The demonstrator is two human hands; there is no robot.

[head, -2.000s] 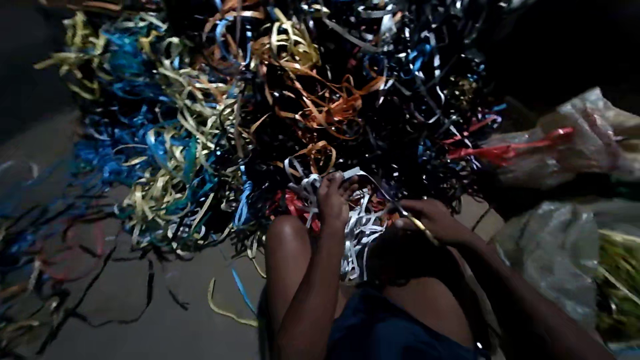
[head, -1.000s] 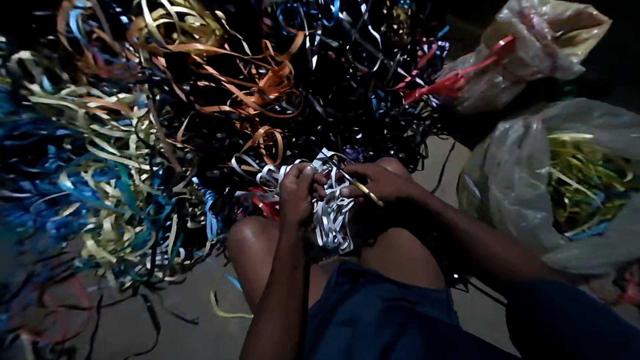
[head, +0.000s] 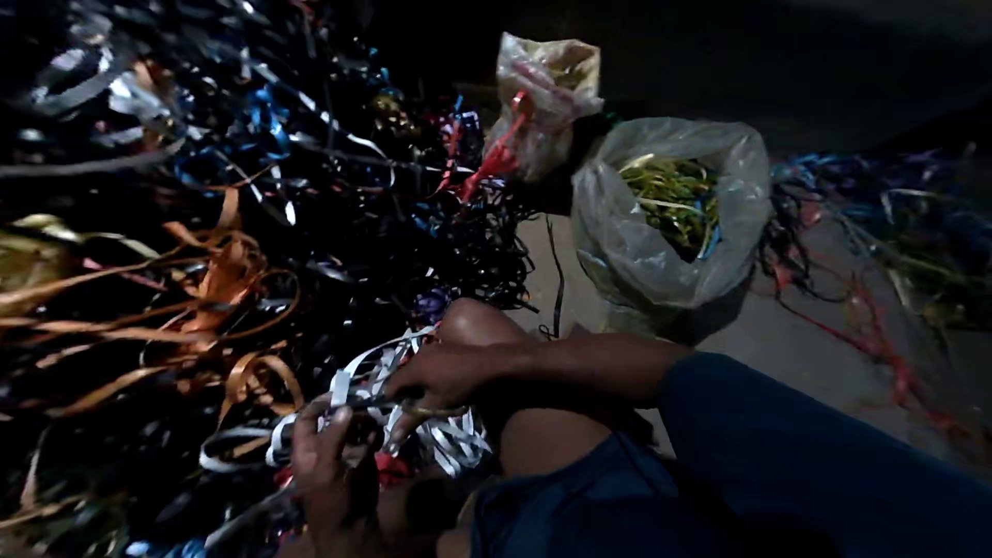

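Observation:
White plastic strips (head: 457,443) lie bunched in my lap, between my knees and under both hands. My left hand (head: 333,457) pinches a white strip between thumb and fingers, at the left side of the bunch. Close beside it, my right hand (head: 438,376) is curled over the bunch with a thin yellowish strip or tool (head: 442,411) at its fingers; which of these it is I cannot tell. Red material (head: 391,469) shows below the hands. Orange strips (head: 225,291) lie in loops to the left, on a large heap of black strips (head: 473,263).
A clear plastic bag (head: 659,271) holding yellow-green strips stands on the floor right of my knee. Behind it is a smaller plastic bag (head: 542,139) with red strips (head: 496,159) at its side. More tangled red and blue strips (head: 876,333) lie at the far right.
The view has swung strongly to the right, bringing the open bag and the tangle beyond it into sight. Both hands stay close together at the white bunch.

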